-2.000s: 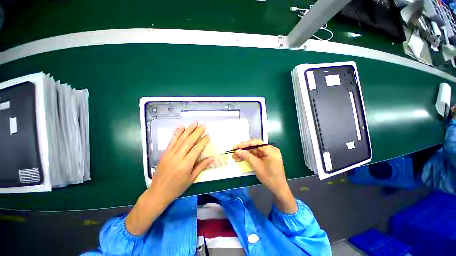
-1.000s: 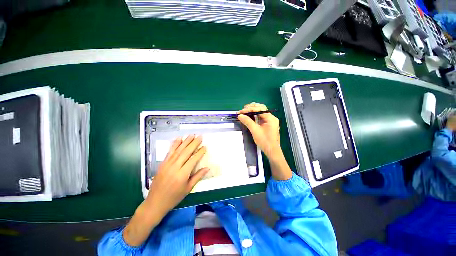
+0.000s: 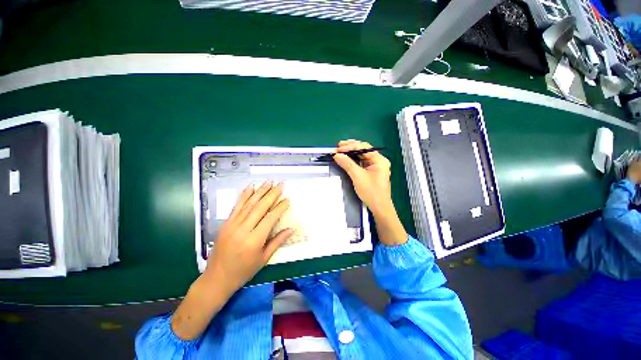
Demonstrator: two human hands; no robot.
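A dark tablet back cover (image 3: 242, 159) lies in a white tray (image 3: 197, 211) in front of me. A pale adhesive sheet (image 3: 320, 211) lies over its lower middle. My left hand (image 3: 253, 221) rests flat on the sheet, fingers slightly apart, holding nothing I can see. My right hand (image 3: 367, 176) holds dark tweezers (image 3: 360, 151) between thumb and fingers at the cover's upper right edge. The tweezer tip points left onto the upper rim area. Any small piece at the tip is too small to tell.
A tall stack of covers (image 3: 88, 197) stands at the left. A slanted stack (image 3: 460, 179) stands at the right. Behind are a white strip (image 3: 211, 65), a metal post (image 3: 443, 39), a cable and another white-edged stack. Another person's arm (image 3: 622, 211) shows at the far right.
Since two seconds ago, my right hand with the tweezers has moved from the sheet up to the cover's upper right edge. My left hand has stayed on the sheet. The view has shifted slightly.
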